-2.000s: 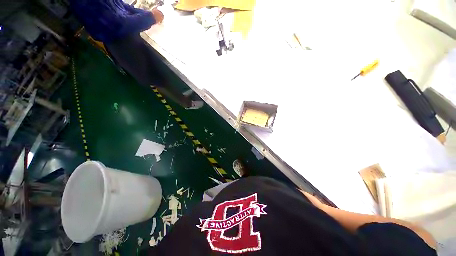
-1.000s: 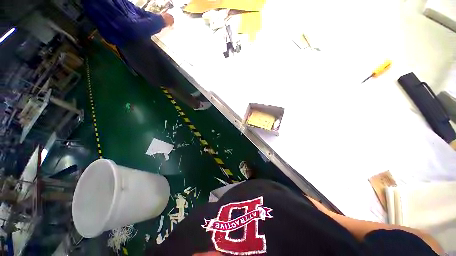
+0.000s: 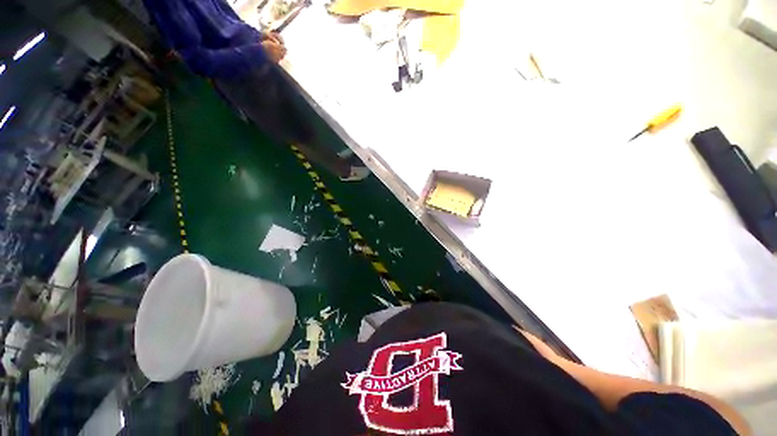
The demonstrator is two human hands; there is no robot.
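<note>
Neither of my hands shows; only a bare forearm lies along the table's near edge, its hand hidden behind my black shirt. A small open grey-brown box (image 3: 457, 197) with a yellow block in it stands near the edge of the white table (image 3: 545, 162). A tool with a yellow-orange handle (image 3: 664, 118) and thin dark shaft lies farther right. A thin tan and metallic tool (image 3: 536, 68) lies mid-table. Small dark and silver metal tools (image 3: 406, 72) lie beside a yellow piece (image 3: 440, 36) at the top.
A person in blue (image 3: 217, 43) stands at the table's far left side, hands at its edge. A long black case (image 3: 738, 183) lies right, above a brown scrap (image 3: 654, 318) and cream sheets (image 3: 724, 358). A white bin (image 3: 217, 317) stands on the green floor among offcuts.
The view has shifted, so the table things and bin sit differently in the picture. The person in blue's hands have moved together at the table edge. The skin at the lower picture edge is gone.
</note>
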